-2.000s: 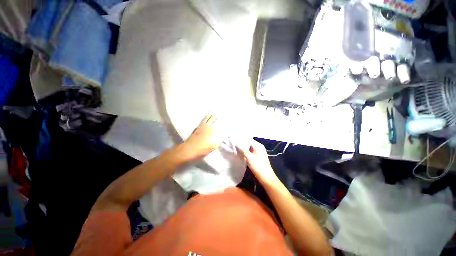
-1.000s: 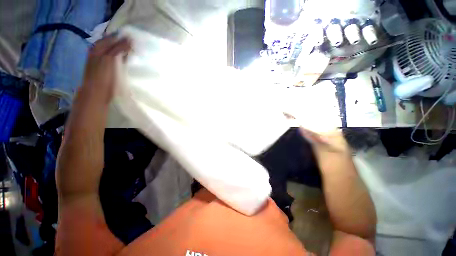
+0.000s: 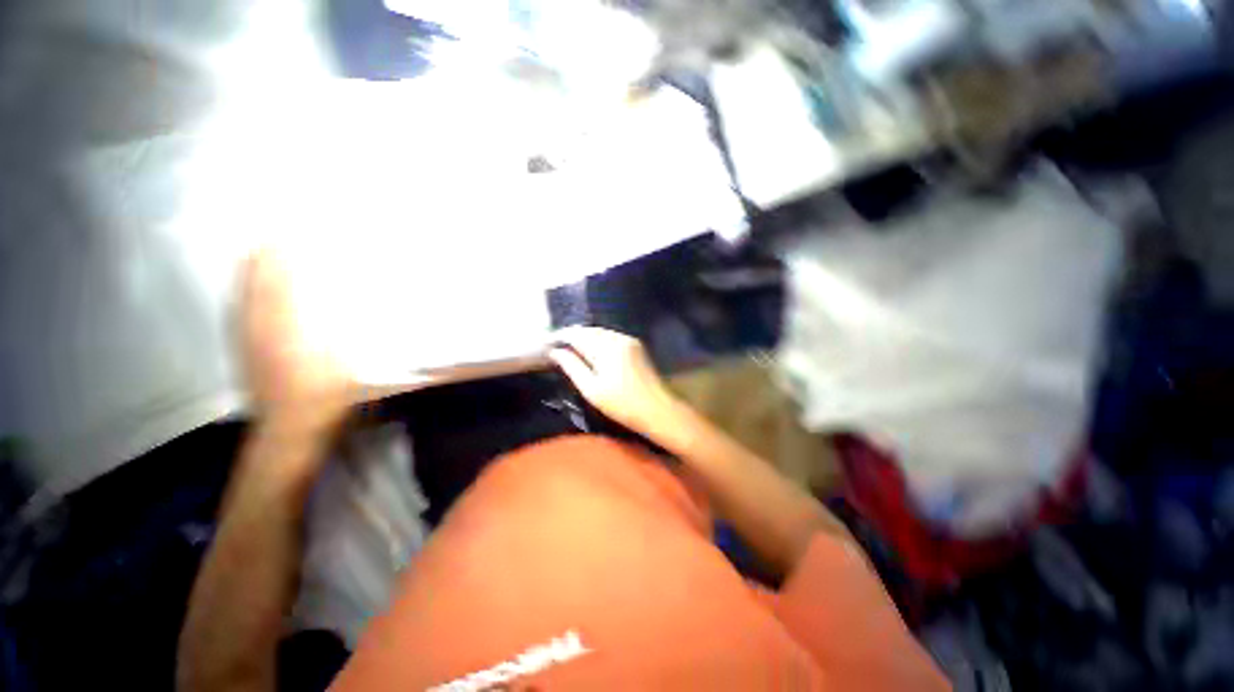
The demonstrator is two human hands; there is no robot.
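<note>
A white fabric panel [image 3: 406,270] lies over the table's front edge in the head view, washed out by glare. My left hand [image 3: 291,358] rests on the cloth's left part, fingers pointing up, blurred; whether it grips the cloth cannot be told. My right hand [image 3: 602,372] pinches the panel's near right edge between thumb and fingers, just in front of the table edge. The machine [image 3: 568,47] at the top is blurred and overexposed, so its needle area cannot be made out.
White cut pieces [image 3: 954,352] hang over a red crate [image 3: 900,527] at the right. Pale cloth [image 3: 359,527] hangs below my left hand. A brown surface [image 3: 758,426] shows beyond my right forearm. Pale cloth [image 3: 95,311] also spreads at the far left.
The view has turned to the right, bringing the red crate in. My left hand has come down from the raised cloth corner, my hands are closer together, and the panel now lies flatter.
</note>
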